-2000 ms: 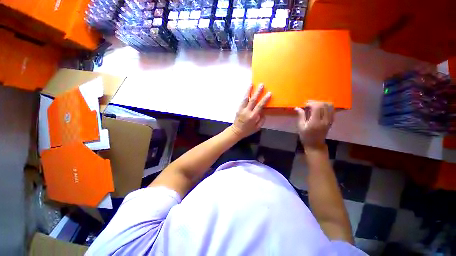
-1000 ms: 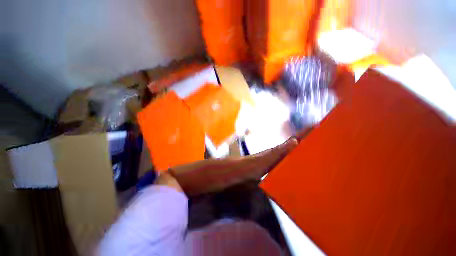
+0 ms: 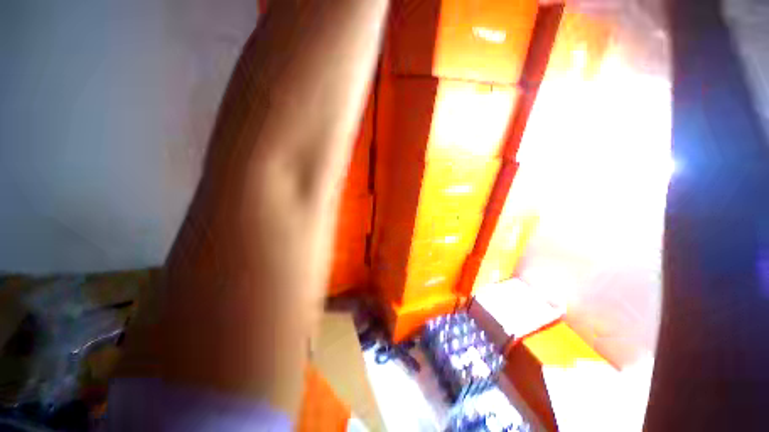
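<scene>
Tall stacks of orange boxes (image 3: 459,194) stand against the bright wall in front of me. My left forearm rises blurred across the left of the view and leaves by the top edge, so my left hand is out of the picture. A dark, blurred upright shape at the right edge looks like my right arm; my right hand does not show. Whether my hands hold anything cannot be seen.
Clear trays with small items (image 3: 464,350) stand on the white table (image 3: 403,392), beside a black cable (image 3: 389,352). An orange and white box (image 3: 535,367) is to their right. Crumpled plastic wrap (image 3: 55,342) lies lower left. Glare whitens the wall.
The view has swung from the table up to the stacks. My arms have gone up, and the orange box that was at my hands is out of view.
</scene>
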